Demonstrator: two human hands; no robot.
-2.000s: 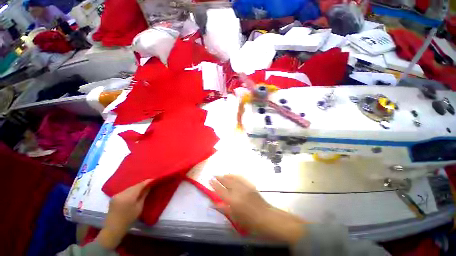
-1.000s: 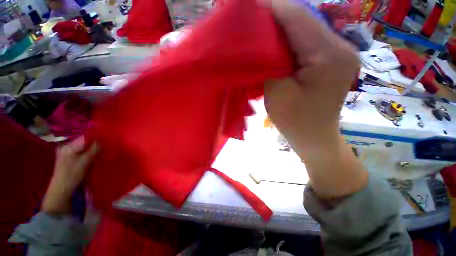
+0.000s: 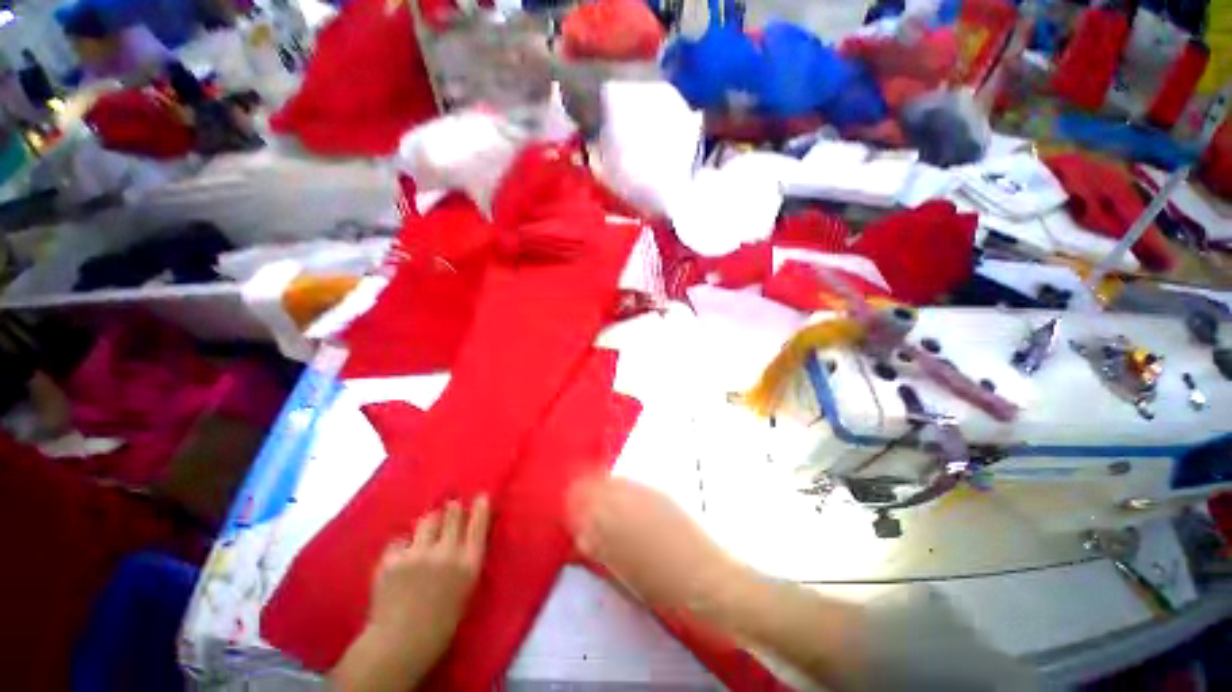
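Red fabric panels (image 3: 520, 392) lie overlapped on the white table left of the sewing machine (image 3: 1040, 406). My left hand (image 3: 430, 584) lies with its fingers flat on the red cloth near the table's front edge. My right hand (image 3: 628, 534) is at the right edge of the panels, blurred; whether it pinches the cloth cannot be told. A narrow red strip (image 3: 723, 658) runs from under my right hand towards the front edge. A pink rag strip (image 3: 962, 380) and a yellow scrap (image 3: 797, 362) are tied on the machine head.
White pieces (image 3: 651, 142) and more red pieces (image 3: 919, 250) are piled behind the machine. A slim tool (image 3: 1142, 581) lies at the machine's right front. Pink cloth (image 3: 149, 385) lies in a bin to the left. Blue cloth bundles (image 3: 770, 68) are at the back.
The red cloth that was raised between my hands is now laid down on the table. Both hands have come down onto it, the right one from high above the machine.
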